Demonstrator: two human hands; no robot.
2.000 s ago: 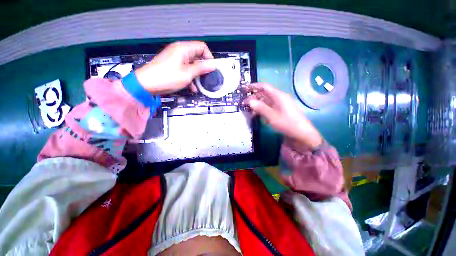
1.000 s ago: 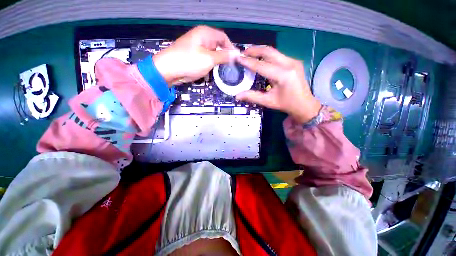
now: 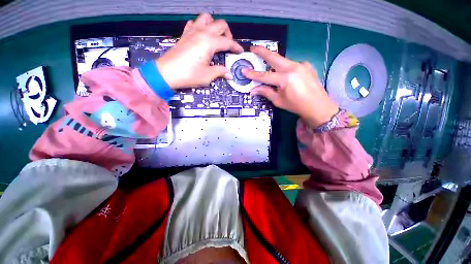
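Note:
The open laptop base [image 3: 217, 139] lies in front of me, silvery in its lower half, with the dark motherboard [image 3: 199, 98] above. A white cooling fan [image 3: 240, 72] with a dark round rotor sits at its upper right. My left hand [image 3: 199, 55] has its thumb and fingers at the fan's left and top edges. My right hand [image 3: 289, 82] touches the fan from the right, one finger near the rotor and others at its edges. Another fan [image 3: 103, 59] sits at the upper left of the base, partly hidden by my left sleeve.
Spare fans [image 3: 36, 95] with thin black leads lie at the left. A flat pale ring [image 3: 335, 80] with small white pieces in its centre lies right of the base. A clear blister tray [image 3: 421, 113] is at the far right. A grey ribbed strip [image 3: 289, 14] runs along the back.
The fan was held tilted in my left hand and now lies flat in the upper right of the base. My right hand has moved up from the base's right edge onto the fan.

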